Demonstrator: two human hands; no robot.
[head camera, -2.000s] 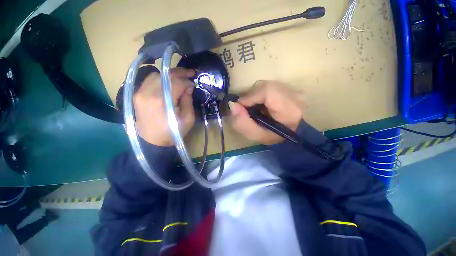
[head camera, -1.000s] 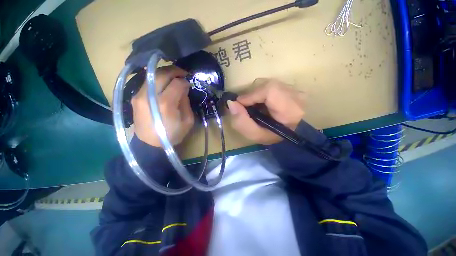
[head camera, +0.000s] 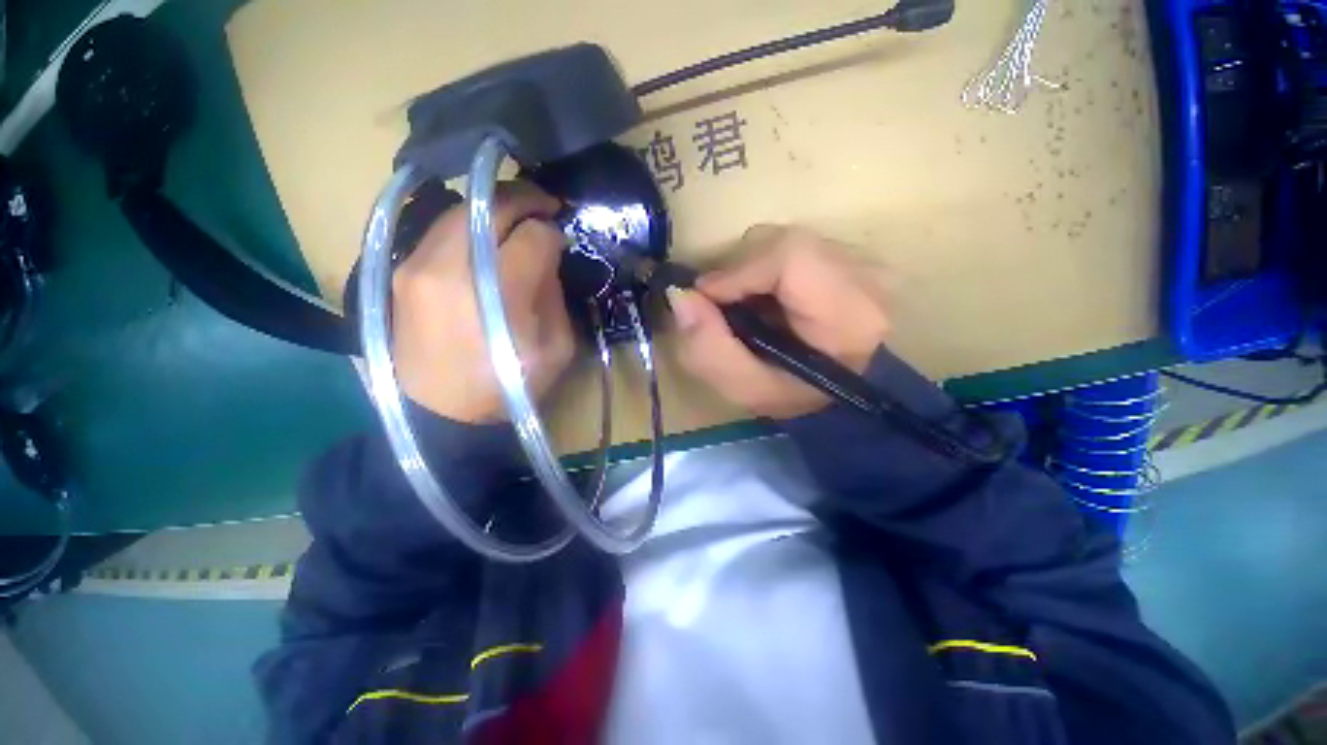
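Observation:
A headset's glossy black ear cup (head camera: 617, 218) lies open, its shiny inside facing up, near the front edge of the cardboard. Two clear-silver hoops (head camera: 502, 342) arch from a black side housing (head camera: 517, 105) over my left hand and back to the cup. The boom microphone (head camera: 786, 54) points right from the housing. My left hand (head camera: 488, 313) holds the ear cup at its left side, fingertips at its inside. My right hand (head camera: 779, 320) grips the black handle of a soldering iron (head camera: 815, 368) at the cup's right edge. The iron's tip is hard to make out.
Tan cardboard (head camera: 931, 233) with handwritten characters lies on the green bench (head camera: 175, 408). Thin silvery wire strands (head camera: 1007, 66) lie at its upper right. A black headband with a round cup (head camera: 128, 102) is at left. A blue tray (head camera: 1186, 189) holds black parts at right. A blue bin (head camera: 1109, 444) is below the bench edge.
The headset and my left hand shifted slightly left, then back right and a little. My right hand with the soldering iron has stayed nearly in place beside the cup.

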